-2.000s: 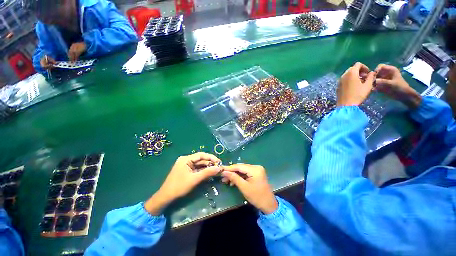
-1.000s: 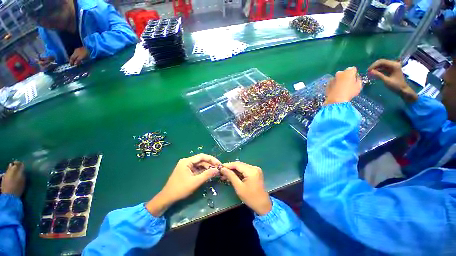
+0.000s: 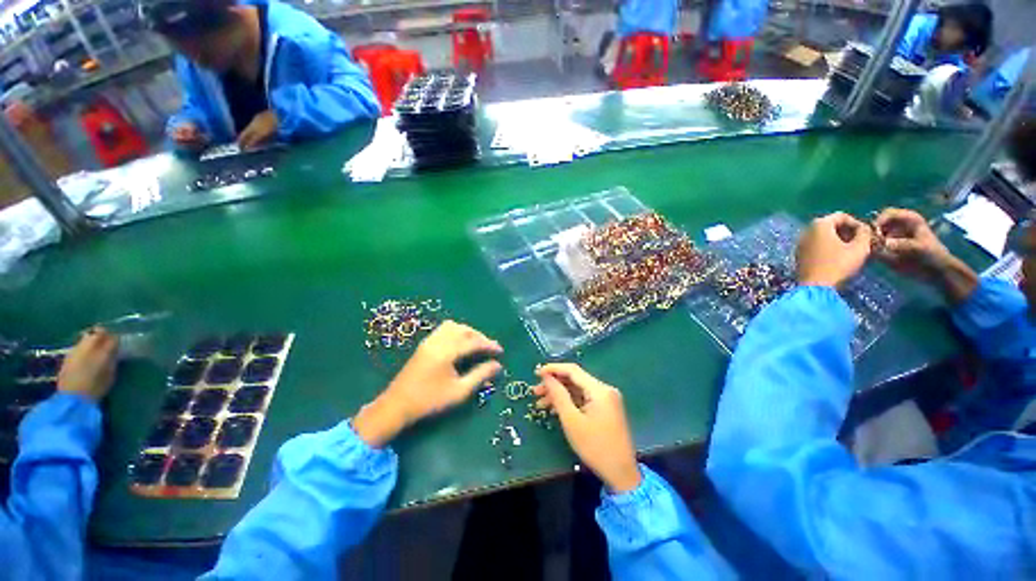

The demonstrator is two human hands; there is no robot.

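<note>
Small loose parts [image 3: 508,431], some ring-shaped, lie on the green bench between and below my hands near its front edge. My left hand [image 3: 437,375] is above the bench left of them, thumb and fingers apart, with nothing seen in it. My right hand [image 3: 585,418] is at their right, thumb and index fingertips close together beside a thin ring; whether it holds a part is too small to tell. A second pile of small parts [image 3: 398,322] lies just behind and left of my left hand.
A clear compartment tray [image 3: 517,250] with a heap of copper-red and gold parts [image 3: 648,272] stands ahead. A neighbour's hands work at right over a fine-pocket tray [image 3: 784,244]. A card of black parts [image 3: 210,420] and another person's hand are at left. Black trays [image 3: 437,125] are stacked across the bench.
My hands, together before, are now apart; the left has moved toward the second pile and its fingers have opened. The view has shifted. A neighbour's hand at left has moved in further.
</note>
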